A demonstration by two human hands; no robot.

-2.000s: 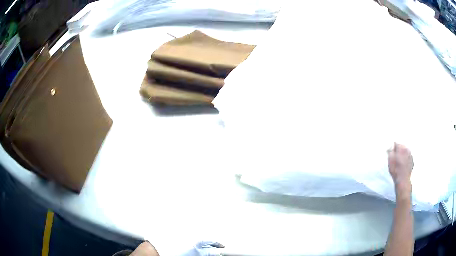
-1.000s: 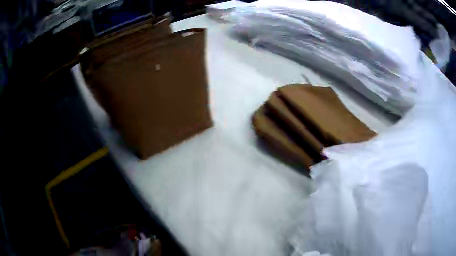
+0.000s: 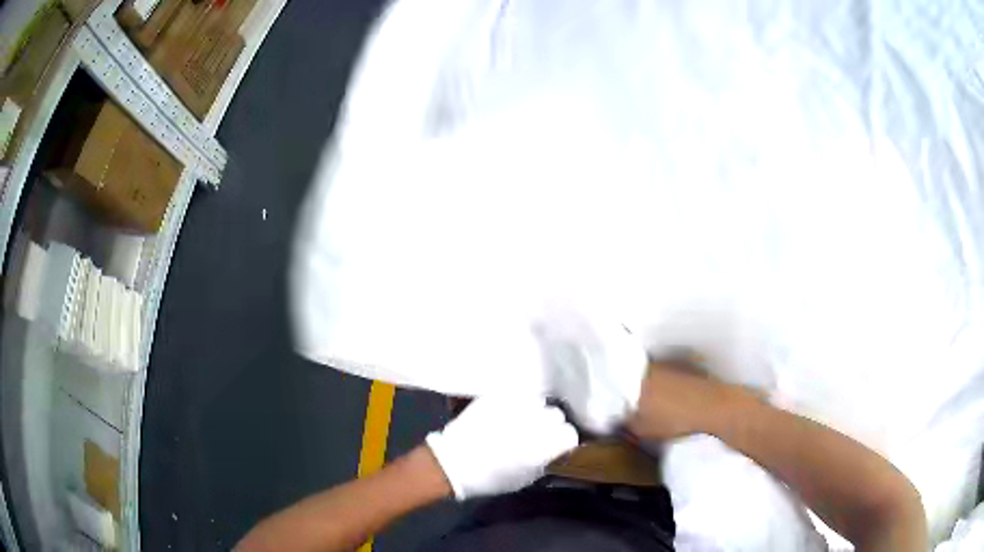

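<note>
A very large sheet of white paper [image 3: 647,194] spreads in front of me and fills most of the view. My left hand [image 3: 502,444], in a white glove, is at the paper's near edge; its fingers are partly hidden and blurred. My right hand [image 3: 658,404], bare, is closed on a gathered part of the paper, its fingers mostly covered. A strip of a brown bag [image 3: 606,461] shows below the hands at my lap; the rest of it is hidden. More crumpled paper [image 3: 734,496] lies under my right forearm.
A grey floor [image 3: 259,270] with a yellow line [image 3: 377,431] is at the left. Beyond it stands a metal shelf [image 3: 178,140] with a brown carton [image 3: 124,173] and a row of white items [image 3: 99,311].
The view has turned away from the table's standing bags and folded brown pieces to the shelf, floor and lap. Both hands are now together at the paper, which spreads out before me.
</note>
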